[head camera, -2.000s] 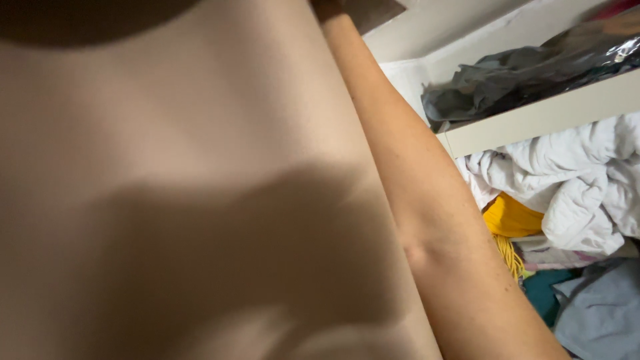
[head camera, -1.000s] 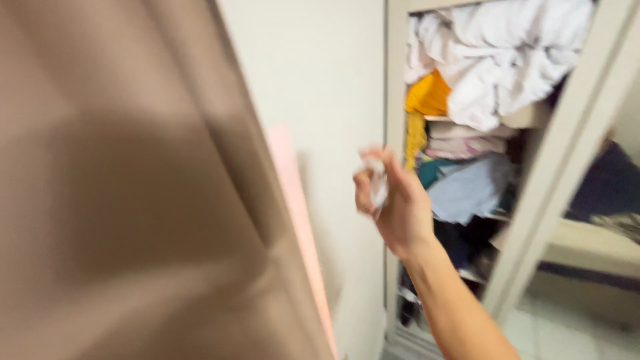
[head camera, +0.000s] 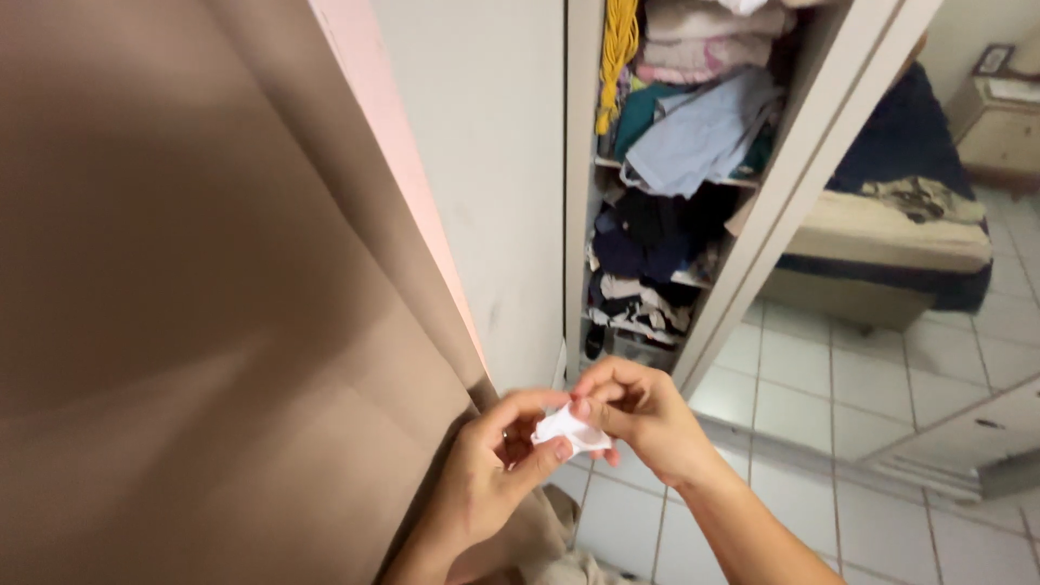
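Observation:
A small crumpled white piece [head camera: 573, 431], of cloth or paper, is pinched between both hands at the lower middle of the head view. My left hand [head camera: 508, 455] grips its left side with thumb and fingers. My right hand [head camera: 630, 414] has thumb and fingertips on its upper right part. The fingertips of the two hands meet at its top edge. Beside my left hand hangs a large brown curtain-like fabric [head camera: 203, 325], which fills the left of the view.
Beyond the hands stands an open wardrobe with folded and heaped clothes [head camera: 699, 130] on its shelves. A mirrored sliding door [head camera: 877, 341] at the right reflects a bed. A pale panel [head camera: 479, 179] rises behind the brown fabric. White floor tiles [head camera: 621, 508] lie below.
My right hand, raised near the wardrobe one second ago with something white, is now lower, and my left hand has come into view on the white piece. The view has tilted down.

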